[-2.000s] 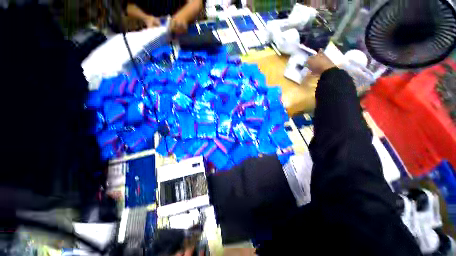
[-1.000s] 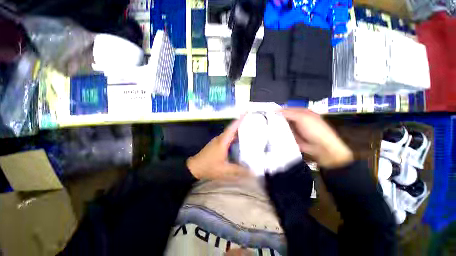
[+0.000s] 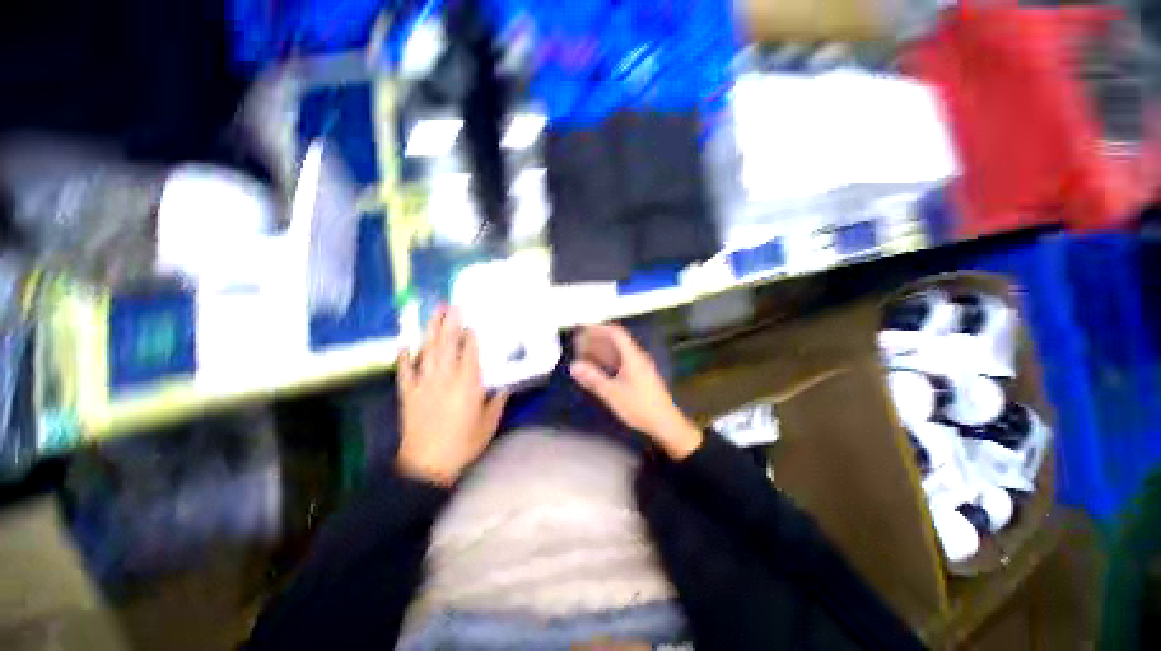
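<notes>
A white housing (image 3: pixel 512 326) lies at the bench's front edge, over my lap, with a small dark mark on its face. My left hand (image 3: pixel 446 401) holds its left side, fingers along the edge and thumb below. My right hand (image 3: pixel 630 388) is just right of the housing, apart from it, with curled fingers; blur hides whether it holds anything small. A dark driver-like tool (image 3: pixel 484 140) stands blurred above the housing.
Black square panels (image 3: pixel 630 197) lie behind, beside a blue heap (image 3: pixel 624 57). White plates (image 3: pixel 840 134) are stacked right, near a red bin (image 3: pixel 1019 115). A carton (image 3: pixel 828 471) holds black-and-white units (image 3: pixel 974 420) below the bench. Ridged white plates (image 3: pixel 334 235) stand left.
My right arm came back from the far right to my lap. The housing moved from between both hands to the left, onto the bench edge; my right hand has let go of it.
</notes>
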